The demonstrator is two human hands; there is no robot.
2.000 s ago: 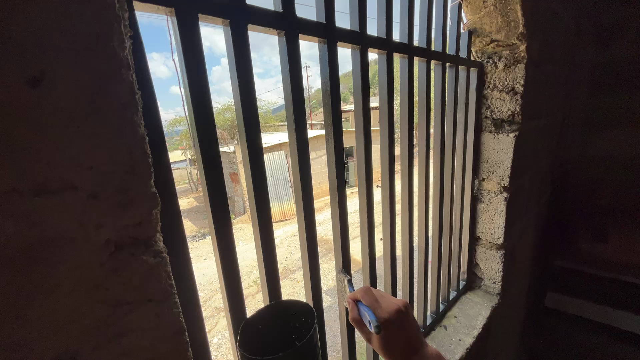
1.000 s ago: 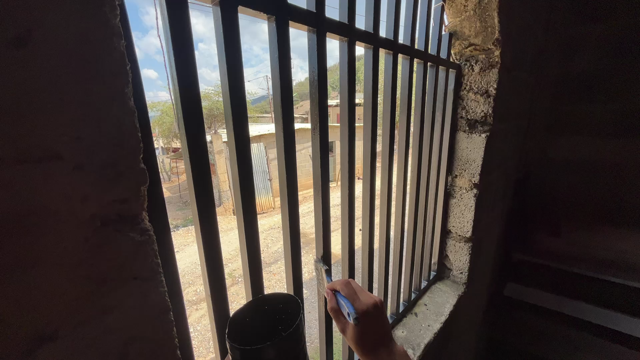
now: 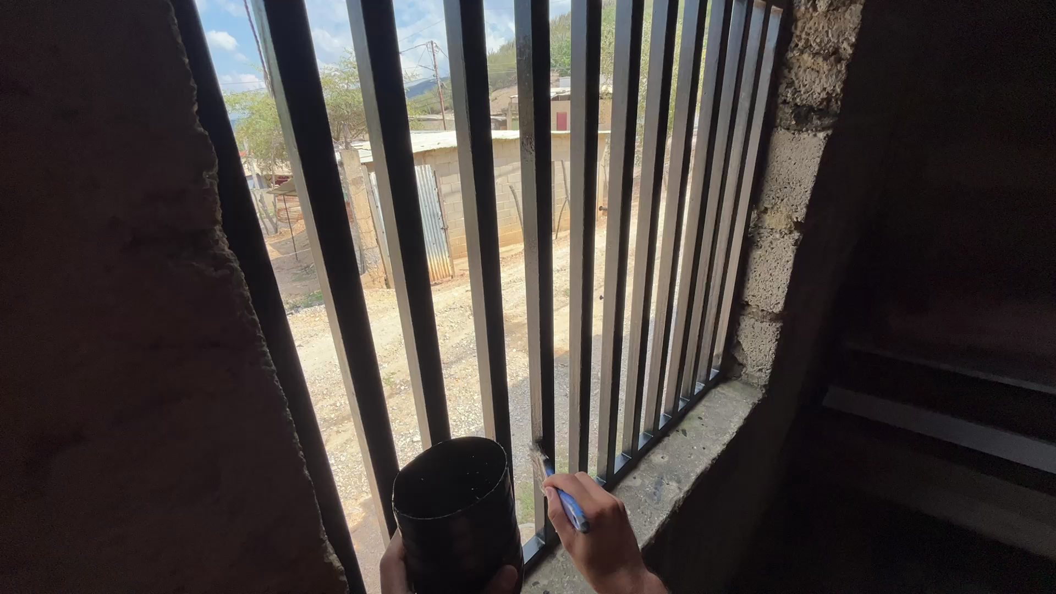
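Note:
My right hand [image 3: 598, 532] grips a paintbrush [image 3: 569, 505] by its blue handle, at the lower middle. The brush's bristles touch the lower part of a vertical metal bar [image 3: 540, 330] of the window grille. To the left, my left hand [image 3: 394, 565] holds a dark cylindrical can [image 3: 458, 528] upright, fingers around its lower part. The can's mouth faces up and its inside looks black; how full it is I cannot tell.
A concrete sill [image 3: 693, 450] runs below the grille, with a rough block wall edge [image 3: 771, 264] at the right. A dark wall [image 3: 165, 330] stands close at the left. Outside lie a dirt road and a block wall.
My right hand has moved the brush down along a bar. The can shows more fully, and my left hand's fingers have come into view. The view has tilted down.

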